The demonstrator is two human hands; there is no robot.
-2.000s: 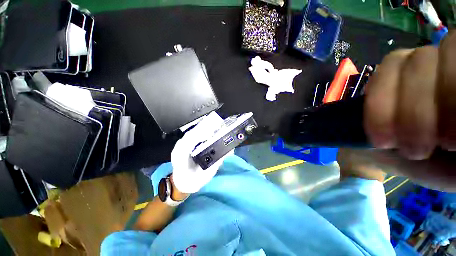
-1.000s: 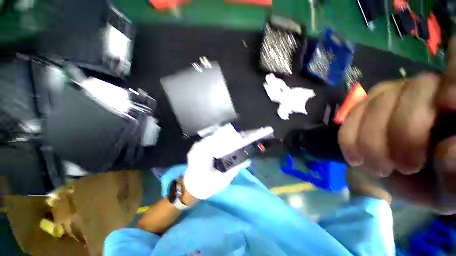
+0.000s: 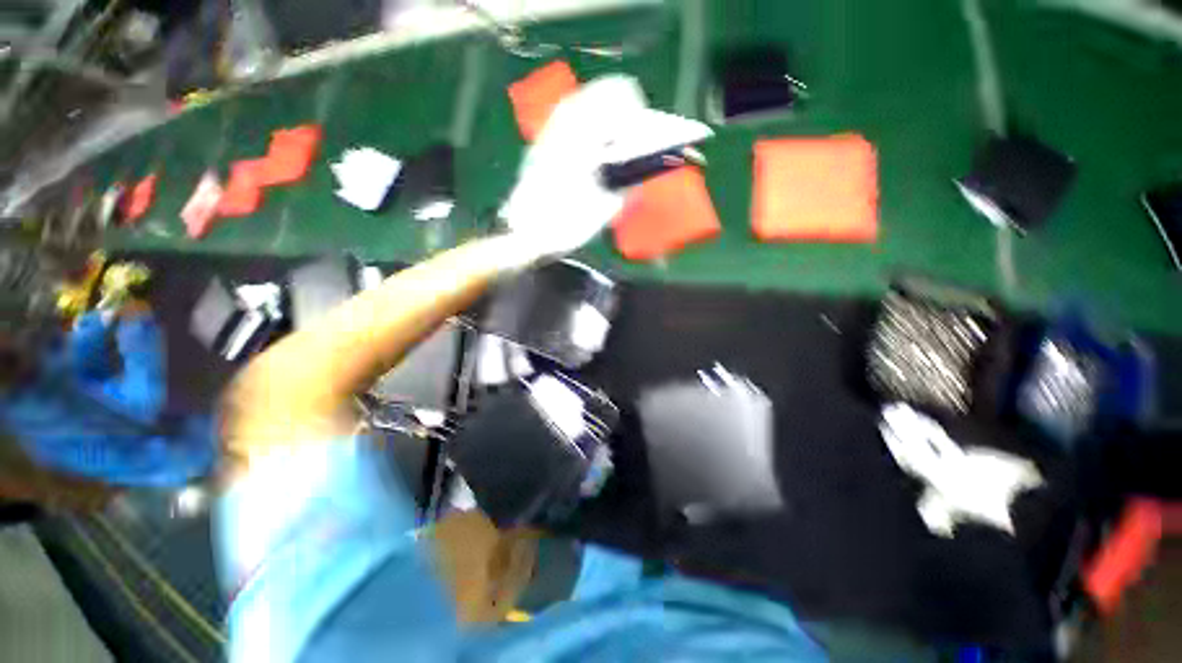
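Note:
My left hand (image 3: pixel 564 175) wears a white glove and is stretched out over the green conveyor belt. It holds a black electronic unit (image 3: pixel 648 163), seen edge-on with a pale face on top, above an orange-red pad (image 3: pixel 666 215). The picture is blurred, so the ports cannot be made out. My right hand is not in view. Another unit, grey and flat (image 3: pixel 710 453), lies on the black bench. Stacked black units (image 3: pixel 516 453) with white pieces stand to its left.
More orange-red pads (image 3: pixel 815 189) and black units (image 3: pixel 1020 183) lie on the belt (image 3: pixel 894 78). A black parts bin (image 3: pixel 929 347), a blue parts bin (image 3: pixel 1130 376) and a white spare glove (image 3: pixel 966 482) are on the bench at right. Another person's blue sleeve (image 3: pixel 123 421) shows at left.
The view has swung left and up to the belt. My left hand has moved from near my body out over the belt with the unit. My right hand and its black tool have left the picture.

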